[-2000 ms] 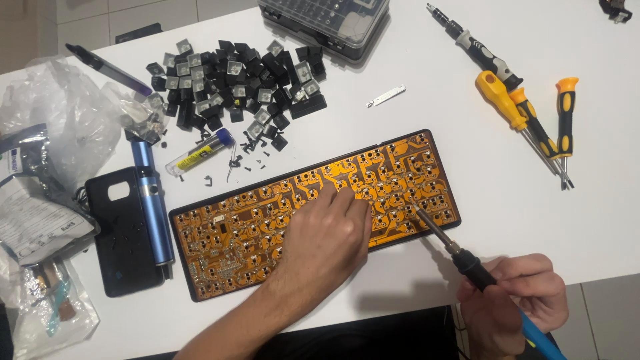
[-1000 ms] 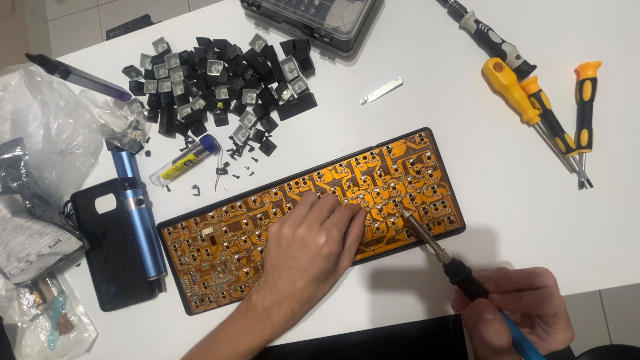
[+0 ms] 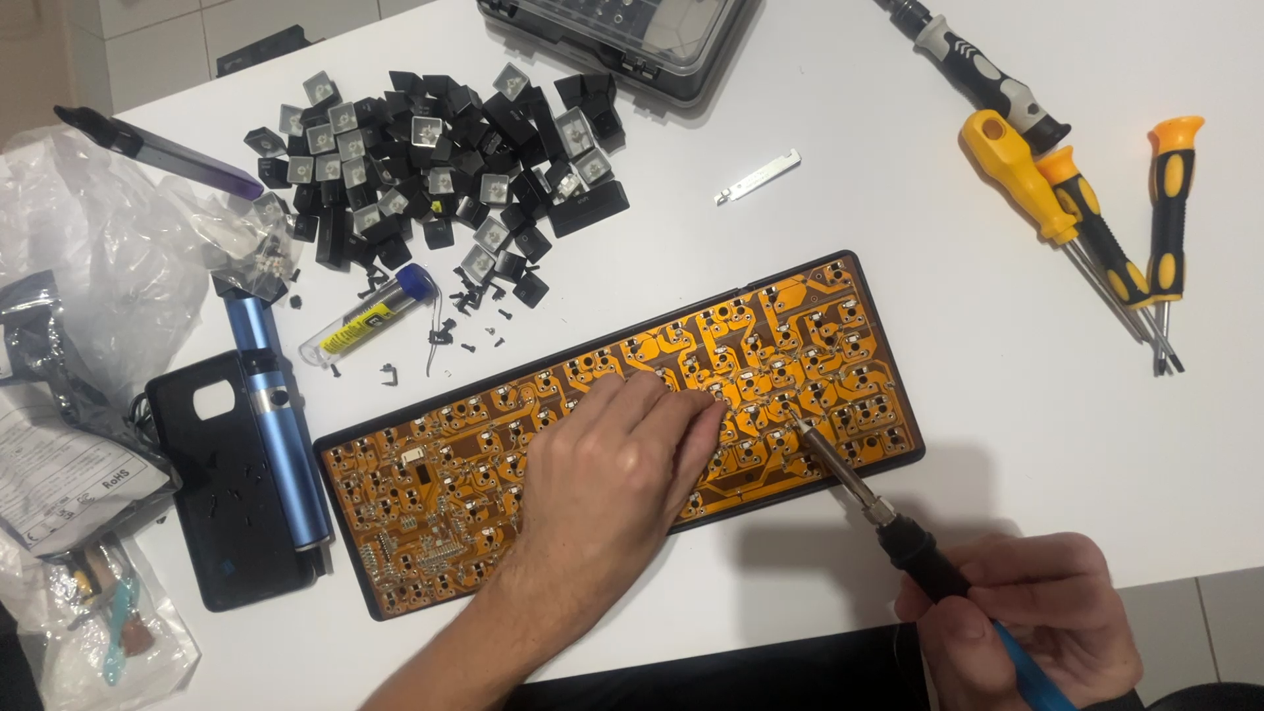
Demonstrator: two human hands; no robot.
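A keyboard circuit board [image 3: 474, 425], orange-brown in a black frame, lies tilted across the white table with its component side up. My left hand [image 3: 622, 454] rests on the middle of the board, its thumb and index finger pinched together near the tip of the iron; whether something thin is between them cannot be told. My right hand [image 3: 1027, 612] grips a soldering iron [image 3: 908, 543] with a black grip and blue handle. The iron's tip reaches the right part of the board, just right of my left fingertips.
Behind the board lie loose keycaps [image 3: 434, 148], a solder tube [image 3: 370, 316] and small screws. Left are plastic bags [image 3: 89, 237], a black phone case [image 3: 222, 474] and a blue cylindrical tool [image 3: 286, 454]. Screwdrivers [image 3: 1170, 217] lie right; a lidded case [image 3: 632, 49] and metal strip [image 3: 758, 178] are behind.
The soldering iron's tip has shifted left over the board, closer to my left fingertips. My left hand remains on the board, with its thumb and index finger pinched. The view has shifted slightly.
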